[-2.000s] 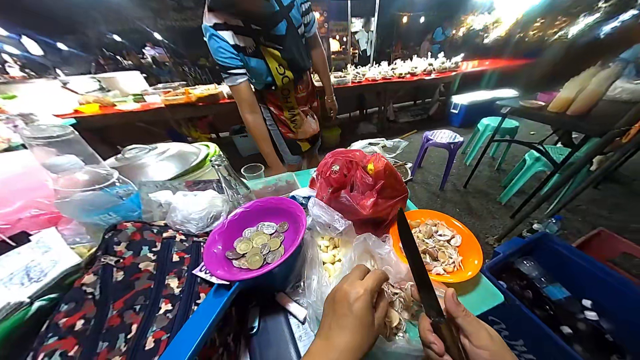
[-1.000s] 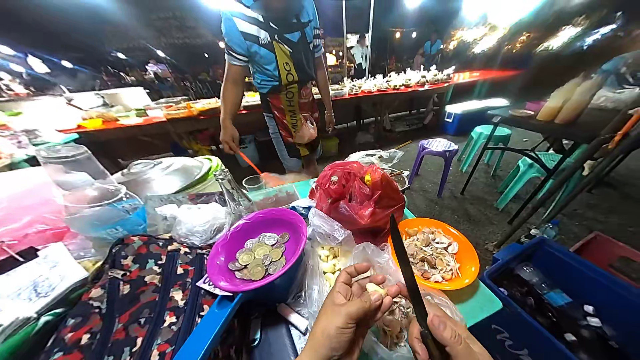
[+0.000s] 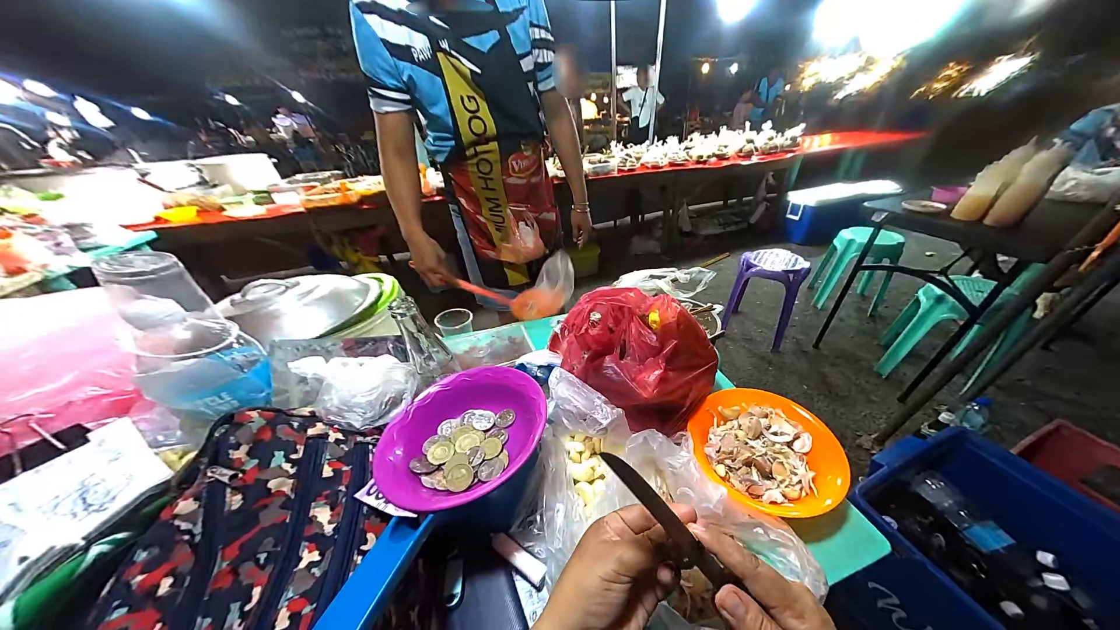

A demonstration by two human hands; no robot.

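Note:
The dark-bladed knife (image 3: 661,516) is in my right hand (image 3: 757,582), its tip pointing up and left. My left hand (image 3: 617,560) is curled close against the blade, fingers bent; whether a garlic clove is between them is hidden. Peeled garlic cloves (image 3: 584,468) lie in a clear plastic bag (image 3: 560,516) just above my left hand. To the right, an orange plastic bowl (image 3: 836,472) holds unpeeled cloves and garlic skins (image 3: 761,451). A purple plastic bowl (image 3: 398,455) with coins (image 3: 468,451) stands to the left. Behind the clear bag sits a red plastic bag (image 3: 639,359).
A camouflage bag (image 3: 236,534) and plastic containers (image 3: 201,359) are at left, near a lidded metal pot (image 3: 302,302). A blue crate (image 3: 945,542) with bottles is at right. Across the table stands a person in an apron (image 3: 490,157), holding an orange-red utensil (image 3: 525,302).
My left hand, earlier palm up with a clove in its fingers, has turned and closed in beside the blade. The person opposite has moved the orange-red utensil to the right, toward the table.

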